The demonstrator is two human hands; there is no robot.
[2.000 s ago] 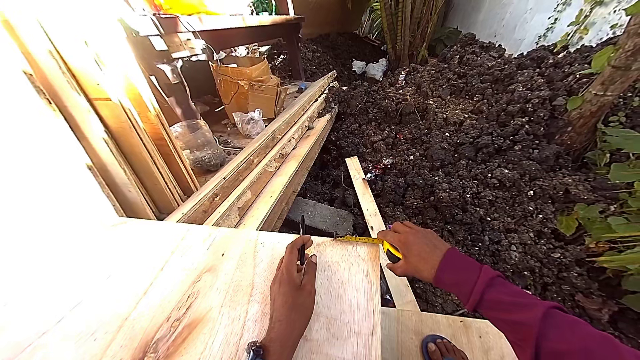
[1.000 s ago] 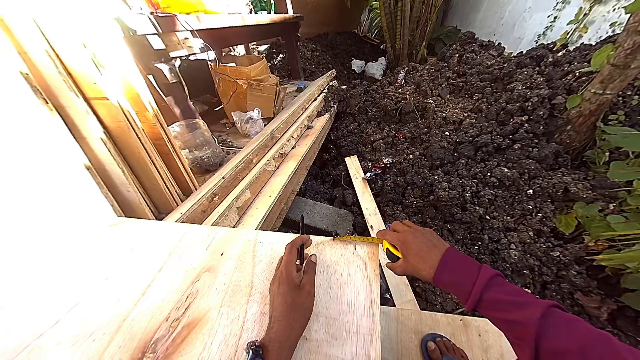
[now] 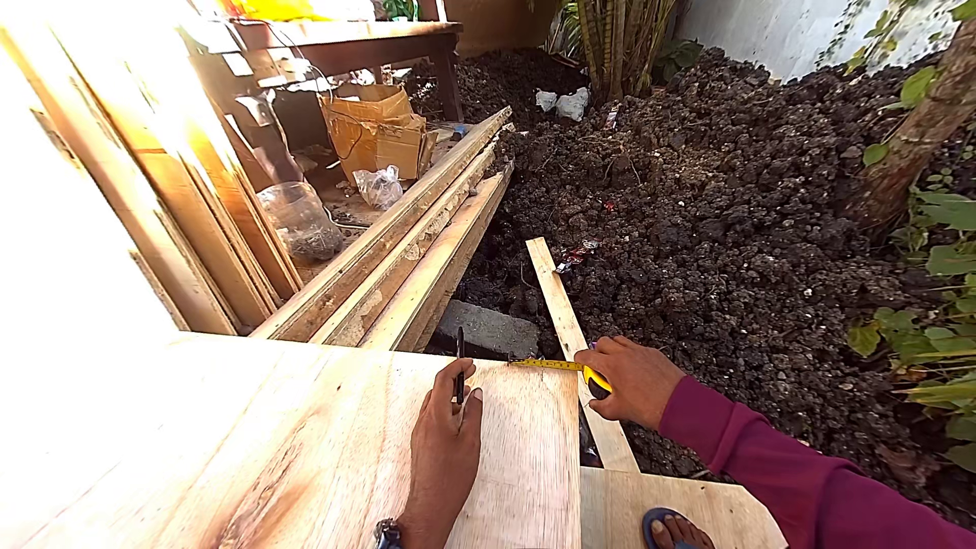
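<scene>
My left hand (image 3: pixel 448 435) rests over the plywood sheet (image 3: pixel 351 450) with a dark pen or marker (image 3: pixel 460 366) upright between its fingers. At the sheet's right edge, my right hand (image 3: pixel 633 381) grips a yellow and black tape measure (image 3: pixel 597 383). Its short yellow blade (image 3: pixel 545 364) lies along the far edge of the sheet, with the hook end a little right of my left hand's fingertips. A narrow wooden strip (image 3: pixel 563 305) runs beneath the tape case and past the sheet's right edge.
Long boards (image 3: pixel 427 236) lie beyond the sheet, beside a concrete block (image 3: pixel 488 329). More panels (image 3: pixel 183 213) lean at left. A cardboard box (image 3: pixel 377 133) and plastic jar (image 3: pixel 300 221) stand behind. Dark clumped soil (image 3: pixel 732 229) spreads right; a sandaled foot (image 3: pixel 675 530) is on lower plywood (image 3: pixel 717 503).
</scene>
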